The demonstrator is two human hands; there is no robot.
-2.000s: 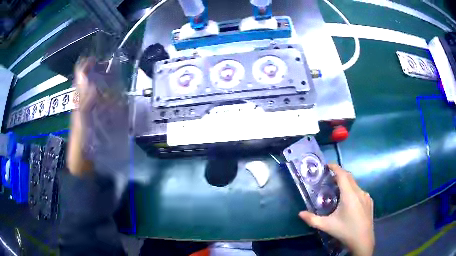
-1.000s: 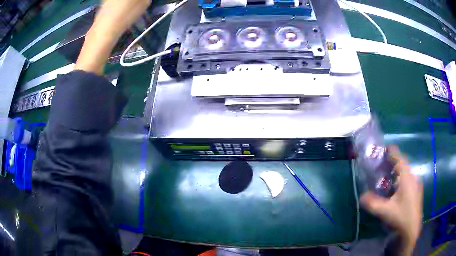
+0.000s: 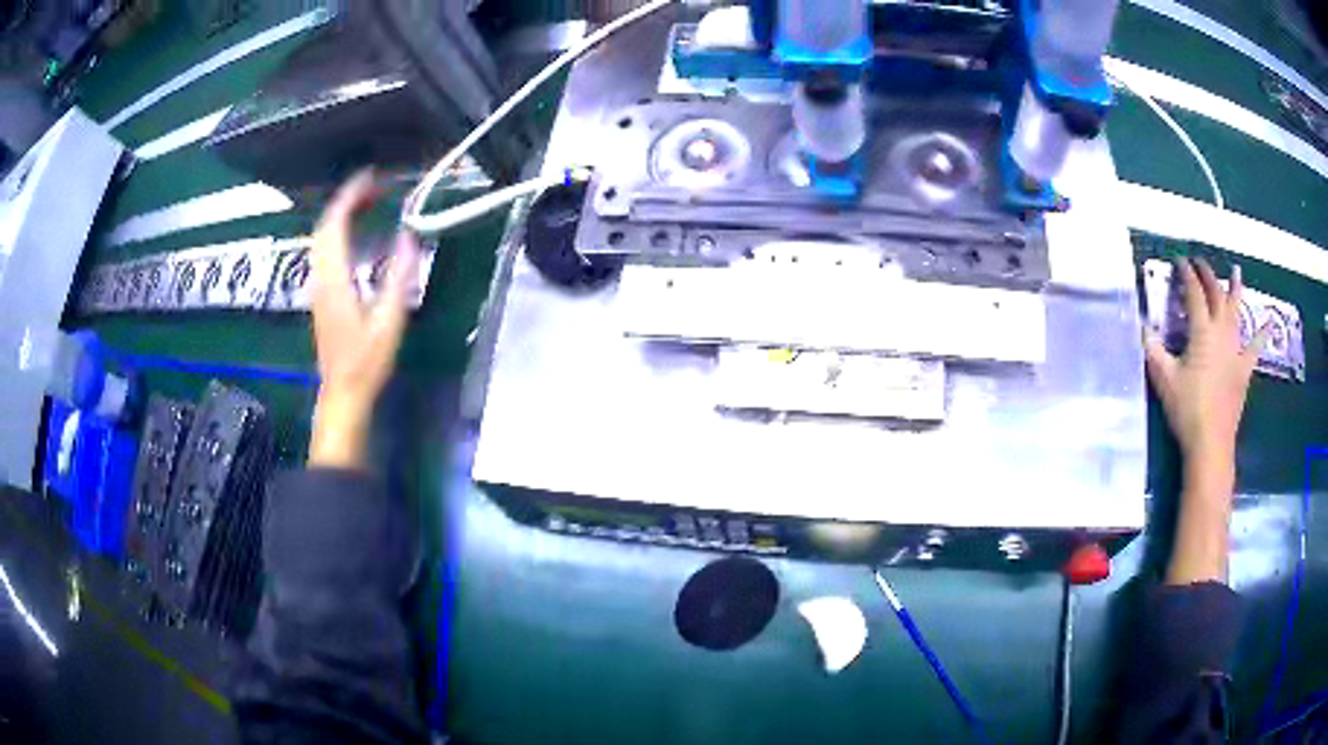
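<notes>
My right hand (image 3: 1206,364) has its fingers and thumb around a silver part tray (image 3: 1162,291), low over the green surface right of the machine. Another ringed tray part (image 3: 1276,335) shows beside it. My left hand (image 3: 357,299) is blurred, fingers apart, over the right end of a row of silver trays (image 3: 197,277) on the left; no held thing shows. The machine fixture (image 3: 816,218) has ringed circles with shiny round centres. Two glue syringes (image 3: 827,117) with blue holders stand over it and partly hide the middle circle.
The dispensing machine (image 3: 583,422) fills the centre, with a red emergency stop (image 3: 1088,565). In front lie a black disc (image 3: 727,603), a white half-moon piece (image 3: 835,632) and a blue tool (image 3: 932,655). A white hose (image 3: 495,117) curves left. Dark trays (image 3: 204,480) stand by a blue bin (image 3: 95,466).
My right hand has carried its tray from the front right up beside the machine. My left hand has come down from the top over the tray row. The syringes now show over the fixture.
</notes>
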